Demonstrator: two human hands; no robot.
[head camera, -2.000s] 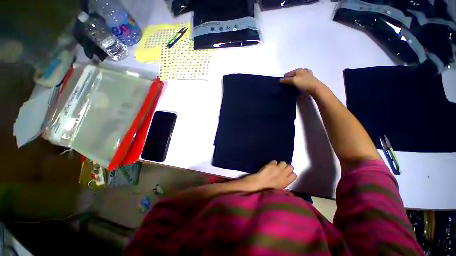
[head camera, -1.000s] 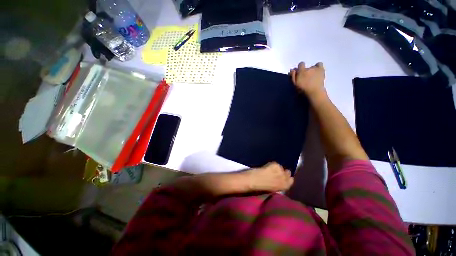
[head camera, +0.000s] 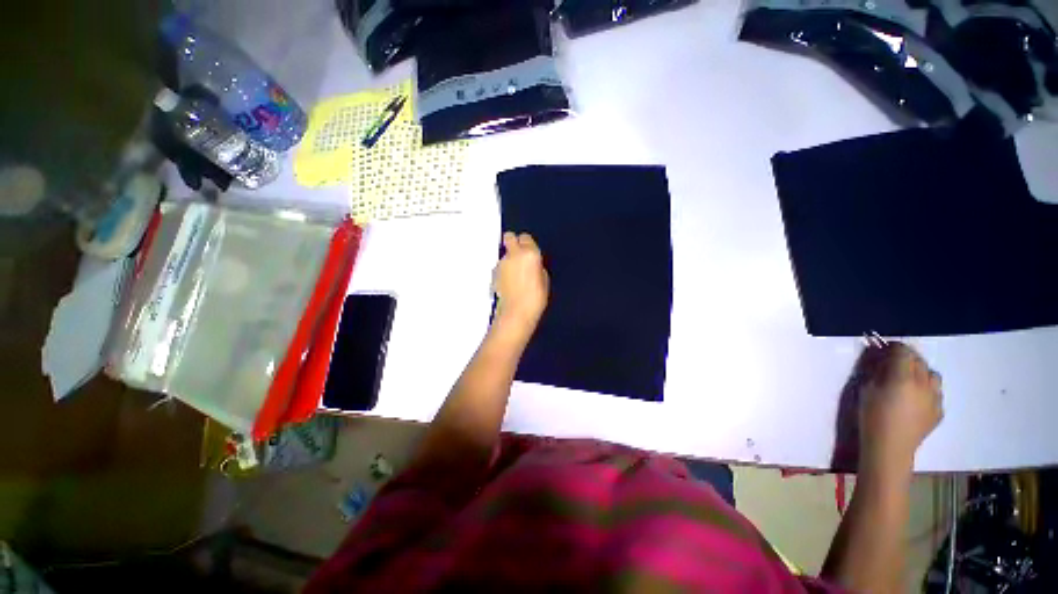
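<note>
A folded black garment (head camera: 598, 279) lies flat on the white table in front of me. My left hand (head camera: 522, 279) is on its left edge with the fingers curled, gripping the cloth there. My right hand (head camera: 901, 392) is at the right near the table's front edge, closed around the thread snips. Only the snips' metal tips (head camera: 875, 339) show beyond my fingers; the handle is hidden. The tips are at the lower edge of the unbagged black garment stack (head camera: 917, 238) on the right.
Empty clear bags with red edges (head camera: 249, 308) and a smartphone (head camera: 361, 352) lie at the left. Yellow sticker sheets (head camera: 406, 174) with a thin dark tool (head camera: 384, 121), water bottles (head camera: 240, 98) and packed garments (head camera: 493, 87) lie farther back.
My right hand has left the garment's top edge and moved right to the snips, now in it. My left hand has moved from the bottom edge to the left edge. The garment lies straighter.
</note>
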